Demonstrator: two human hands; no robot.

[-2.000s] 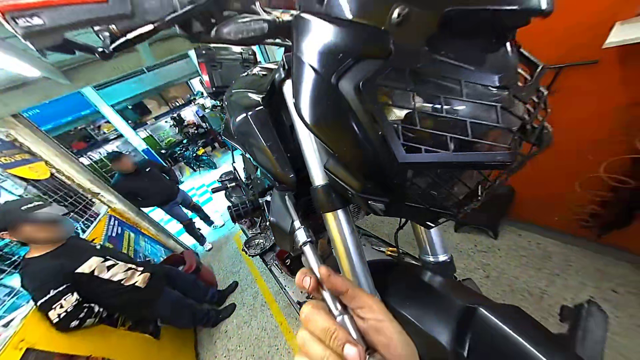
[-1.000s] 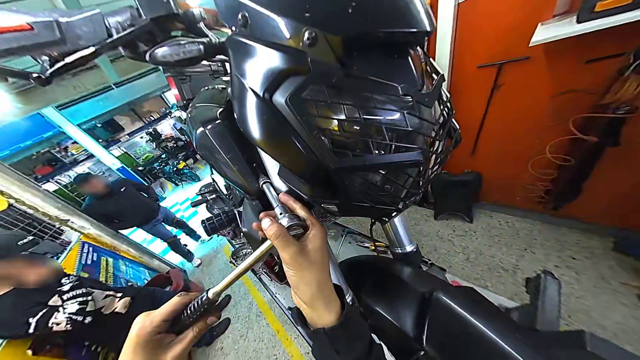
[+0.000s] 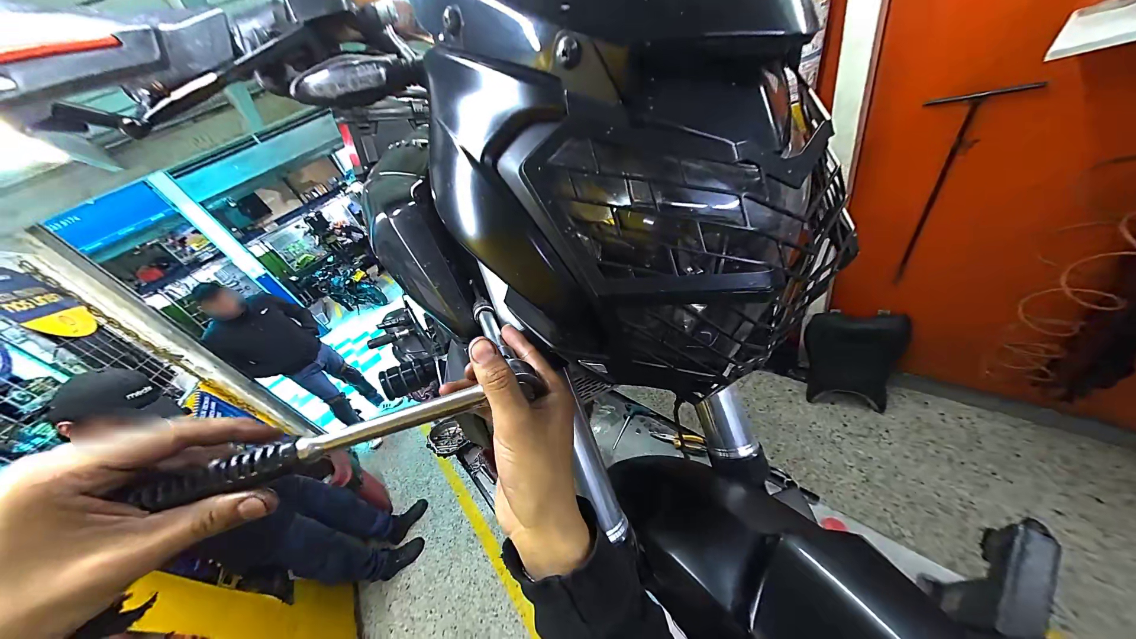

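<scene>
My left hand (image 3: 98,510) is closed around the ribbed black grip of a long-handled ratchet wrench (image 3: 395,422). My right hand (image 3: 537,461) wraps the wrench's head, the thumb on the near side. From the head a steel extension bar (image 3: 486,324) runs up to the motorcycle beside the front fork tube (image 3: 593,470), under the glossy black headlight fairing (image 3: 501,177). The bar's far end meets the bike below the side panel; the fastener there is hidden. A black metal grille (image 3: 683,275) covers the headlight, to the right of my right hand.
Below is the black front fender (image 3: 710,532). A handlebar lever (image 3: 213,80) and a turn signal (image 3: 351,82) jut out at upper left. One person (image 3: 266,333) stands in the background; another (image 3: 328,524) is behind my left hand. A black pad (image 3: 856,355) leans against the orange wall (image 3: 976,195).
Two seconds ago one hand gripped the tool low beside the fork tube; a second ago both hands were on the wrench. The wrench handle has since swung up towards level. The view has shifted.
</scene>
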